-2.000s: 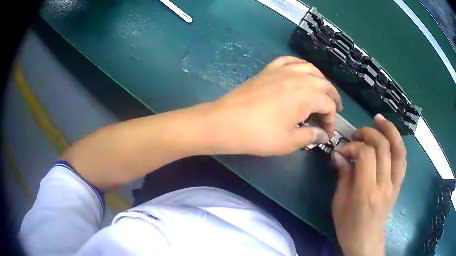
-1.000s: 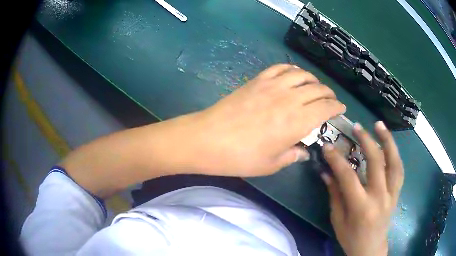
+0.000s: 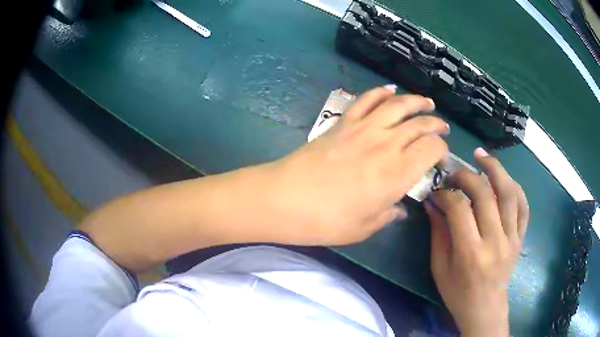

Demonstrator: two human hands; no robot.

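Note:
A silver-grey metal housing [image 3: 425, 187] lies under my hands over the green surface. Its right part shows between my hands, with a thin black ring in a recess. A silver piece with a black loop [image 3: 330, 117] shows past the far left side of my left hand; whether it is the same housing is hidden. My left hand [image 3: 368, 168] is bent over the housing, fingers curled, covering its middle. My right hand [image 3: 475, 220] has its thumb and fingertips closed on the housing's right end. The fingertip contacts are partly hidden.
A long stack of ridged black parts [image 3: 434, 69] stands beyond my hands along a white line. More black parts [image 3: 576, 263] lie at the right edge. A slim white tool [image 3: 183, 18] lies at the upper left. A dark object [image 3: 68, 8] is at the upper left corner.
The view has shifted, so the black stack and slim tool sit farther left. A silver piece now shows beyond my left hand. My right fingers have closed from spread onto the housing's end.

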